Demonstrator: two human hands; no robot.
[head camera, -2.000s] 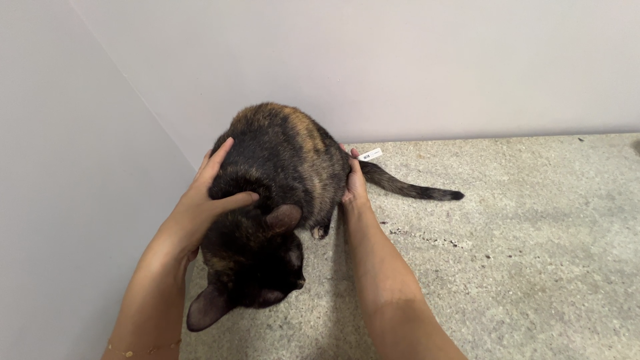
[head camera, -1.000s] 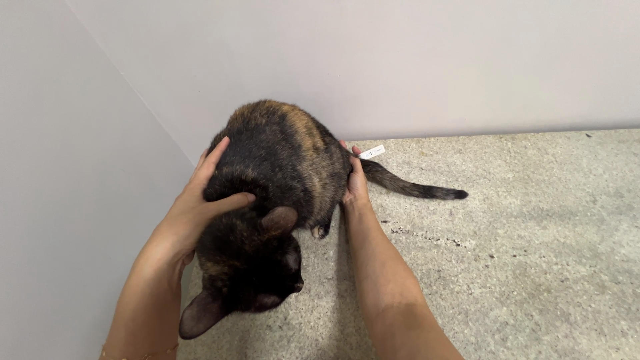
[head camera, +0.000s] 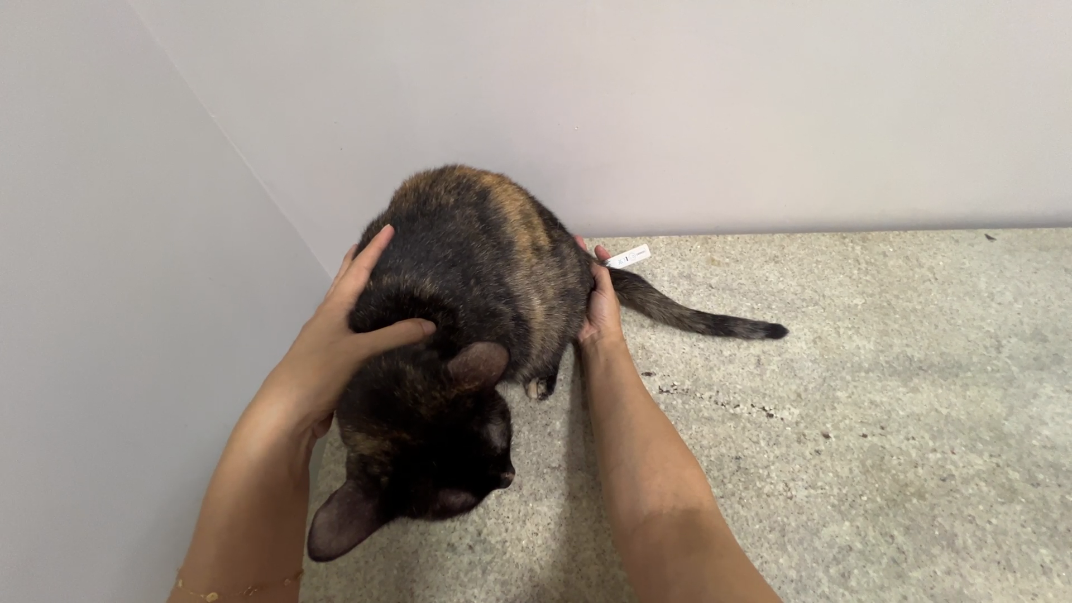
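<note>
A tortoiseshell cat (head camera: 469, 260) crouches on a speckled stone-like surface, its head low toward me and its tail stretched out to the right. My left hand (head camera: 356, 327) rests spread over its shoulders and the back of its neck, with a thin bracelet on that wrist. At the cat's rump, my right hand (head camera: 600, 297) holds a thin white digital thermometer (head camera: 630, 256) beside the tail base. The thermometer's white end sticks out past my fingers and bears small marks; its other end is hidden by hand and fur.
Pale walls (head camera: 754, 109) meet in a corner behind and left of the cat. The speckled surface (head camera: 904, 402) runs along the back wall to the right, with small dark specks near my right forearm.
</note>
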